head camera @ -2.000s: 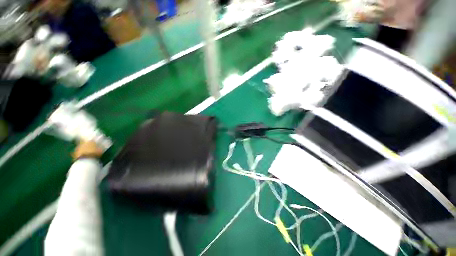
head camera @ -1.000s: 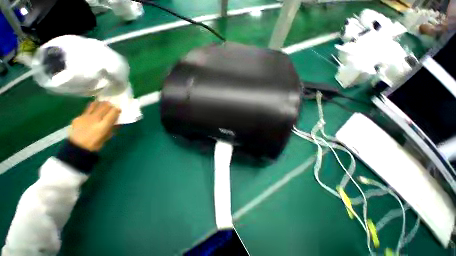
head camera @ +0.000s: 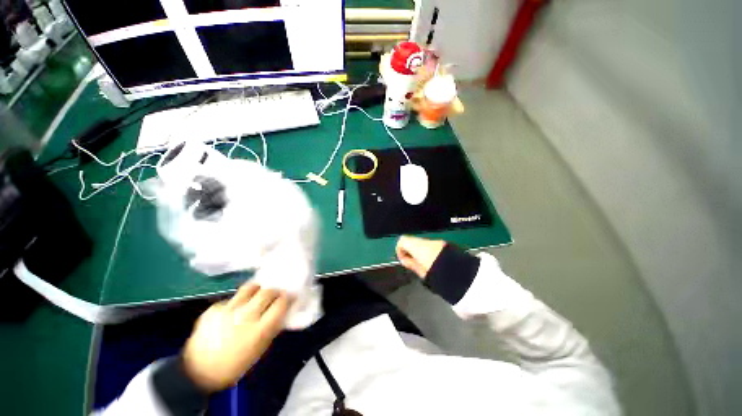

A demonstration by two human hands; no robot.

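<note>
A white security camera (head camera: 244, 215) with a dark round lens, seemingly in a thin clear bag, is over the green bench in front of the keyboard. My left hand (head camera: 240, 333) holds it by its lower end, at the bench's front edge. My fingertips are partly hidden against it. My right hand (head camera: 416, 253) is at the bench's front edge, just below the black mouse pad. Its fingers are curled, and I see nothing in it.
A monitor (head camera: 220, 36) stands behind a white keyboard (head camera: 232, 119) and loose white cables. A mouse (head camera: 413, 184), yellow tape roll (head camera: 360, 164) and pen (head camera: 341, 203) lie to the right. A red-topped bottle (head camera: 399, 89) and orange-white cup (head camera: 437, 101) stand behind. A black box-shaped cover (head camera: 41, 227) is at left.
The view has turned right to the monitor and mouse pad. My left hand has brought the camera from beside the black cover to before the keyboard. My right hand has come into view.
</note>
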